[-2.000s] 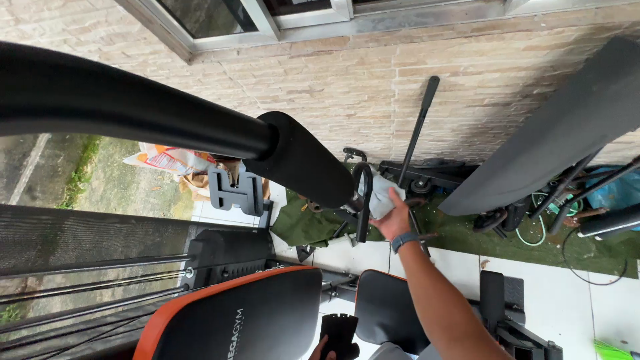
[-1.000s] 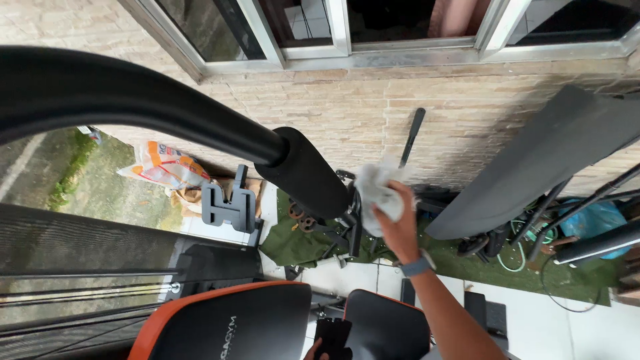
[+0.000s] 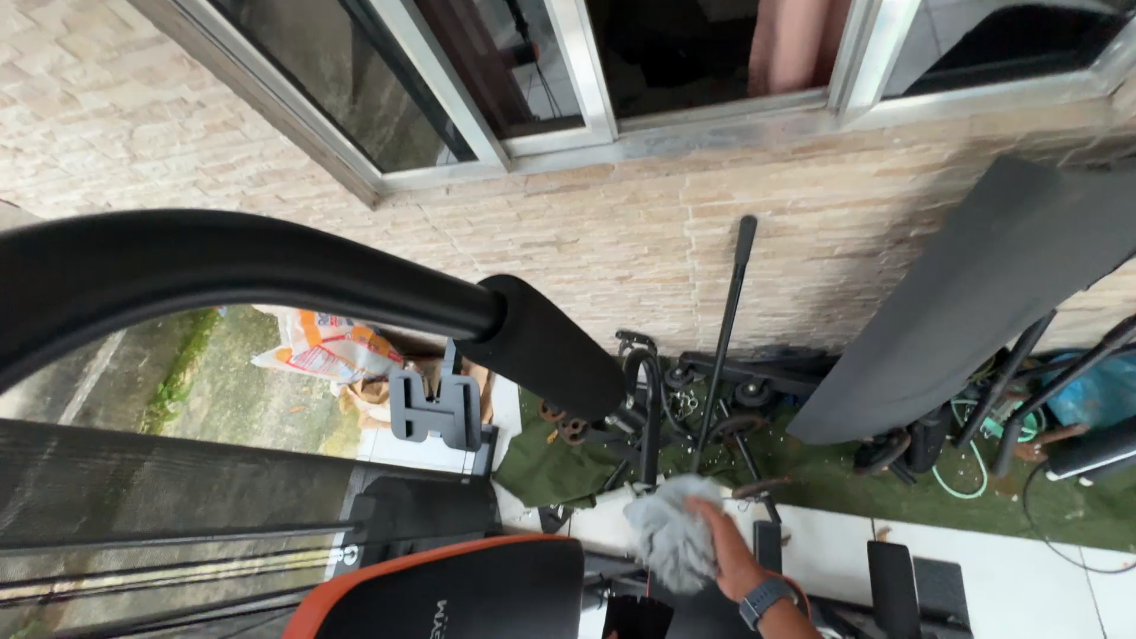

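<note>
My right hand (image 3: 723, 550), with a watch on its wrist, grips a crumpled light grey cloth (image 3: 674, 532) just below a curved black metal tube (image 3: 650, 417) of the gym machine. The cloth is over the front of a black padded seat. To its left lies a black backrest with an orange edge (image 3: 461, 590). A thick curved black bar (image 3: 266, 257) with a foam grip (image 3: 550, 346) crosses the view above. A dark object shows at the bottom edge; my left hand cannot be made out there.
Behind the machine, a green mat (image 3: 550, 453) bears metal parts and a long black lever (image 3: 728, 328). A large grey padded board (image 3: 967, 302) leans at the right by the stone wall. A plastic sack (image 3: 328, 342) lies at the left, below the windows (image 3: 559, 133).
My right hand has moved down with the cloth, from beside the curved tube to over the seat. My left fingers, at the bottom edge earlier, no longer show. The view has tilted up.
</note>
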